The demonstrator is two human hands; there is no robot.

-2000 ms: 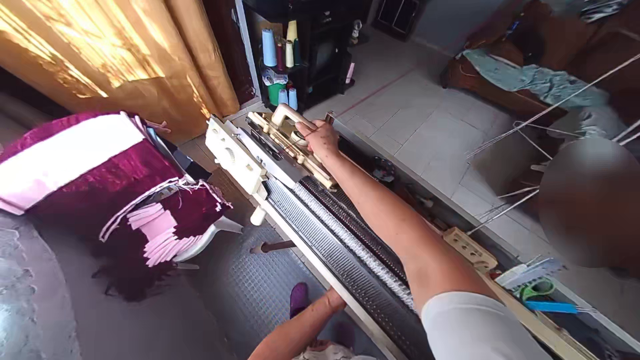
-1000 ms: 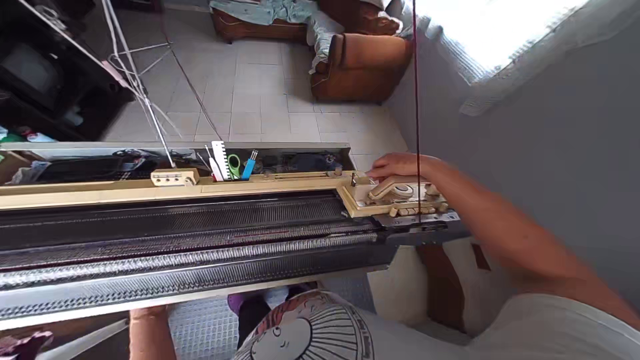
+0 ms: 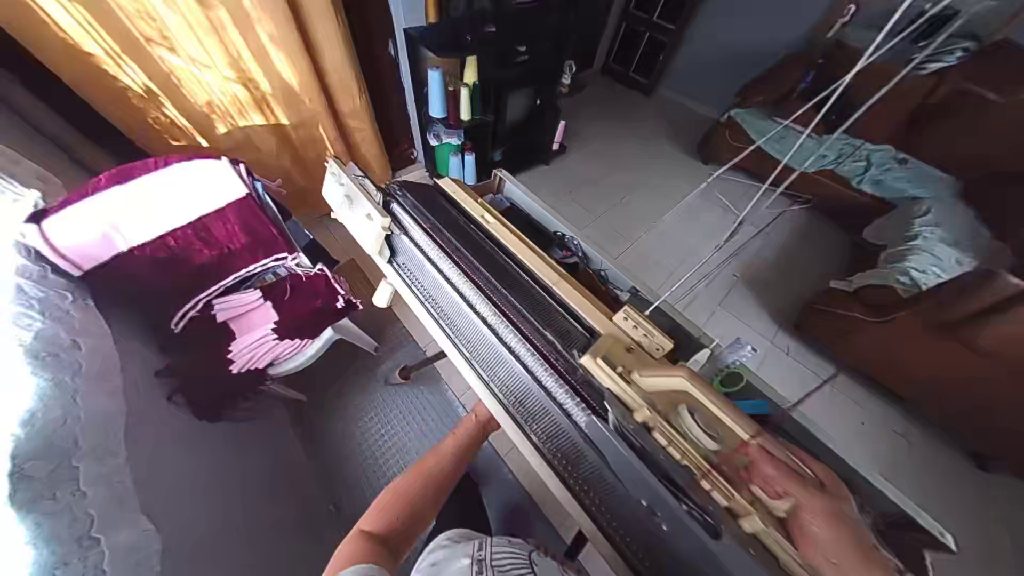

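Observation:
A double-bed knitting machine (image 3: 480,336) runs diagonally through the view, with light knitting lying in the gap between its needle beds. My right hand (image 3: 800,496) is closed on the handle of the cream carriage (image 3: 680,400) at the machine's near right part. Along the front rail, my left hand (image 3: 482,420) reaches to the underside; its fingers are hidden beneath the edge. A cream yarn guide block (image 3: 642,331) sits on the back rail, with pale strands rising near it.
A chair draped with burgundy and pink fabric (image 3: 184,232) stands left. Yarn cones (image 3: 437,92) fill a dark shelf behind. Green scissors (image 3: 729,379) and a blue tool (image 3: 752,406) lie in the rear tray. A brown sofa (image 3: 904,344) holds pale cloth.
My right hand and the carriage are now partway along the bed at the near right, away from the far left end seen two seconds ago. The view has swung right and back.

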